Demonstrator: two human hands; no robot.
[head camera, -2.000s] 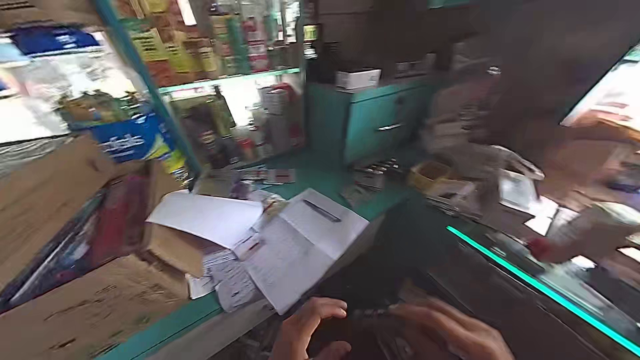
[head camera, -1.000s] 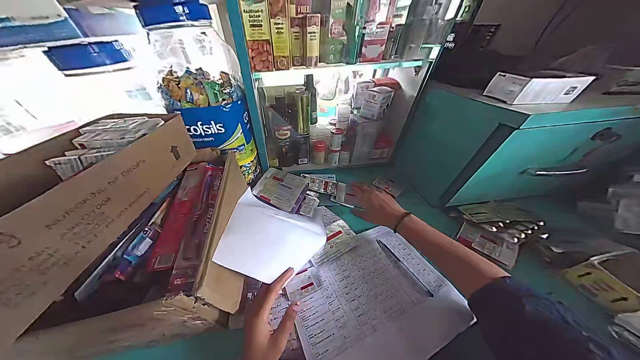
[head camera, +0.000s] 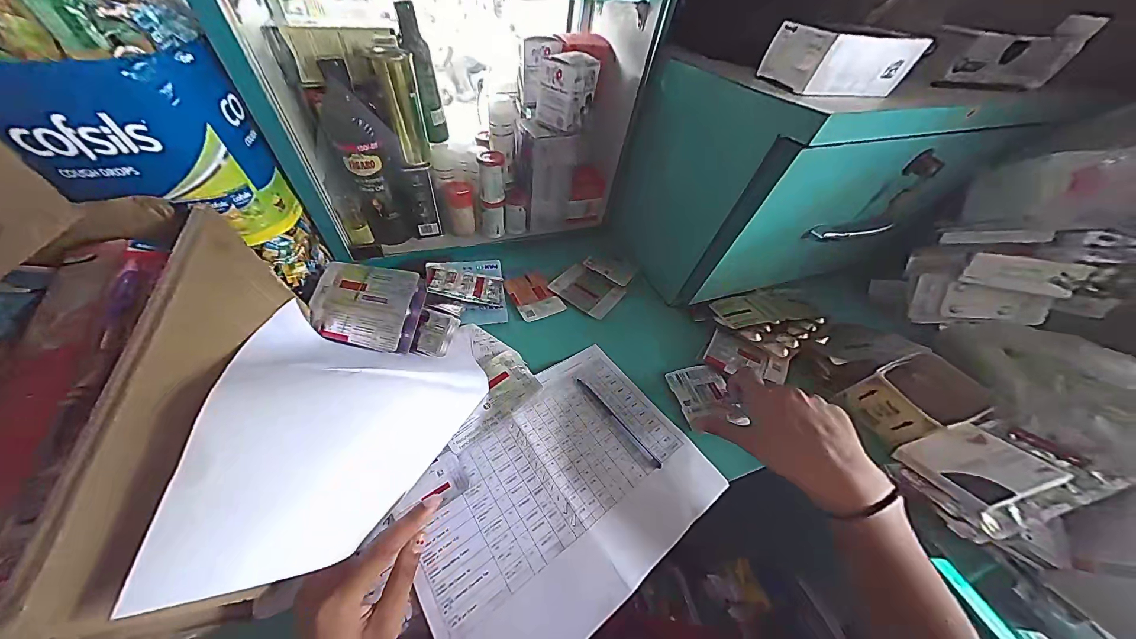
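My right hand, with a dark band at the wrist, has its thumb and fingertips on a blister pack of tablets at the counter's front edge. My left hand lies at the bottom, its index fingertip at a small blister strip beside a blank white sheet. Between the hands rests a creased sheet with a printed table, and a pen on it. More blister packs lie behind the white sheet. Another group of blister packs is just beyond my right hand.
A cardboard box stands at left before a cough drops jar. Behind is a glass-backed shelf with bottles. A teal drawer cabinet stands at the back right, an open carton and plastic-wrapped packs at right.
My right hand has moved right, from the blister packs at the back of the counter to the one near its front edge. My left hand remains by the white sheet. The view has shifted closer.
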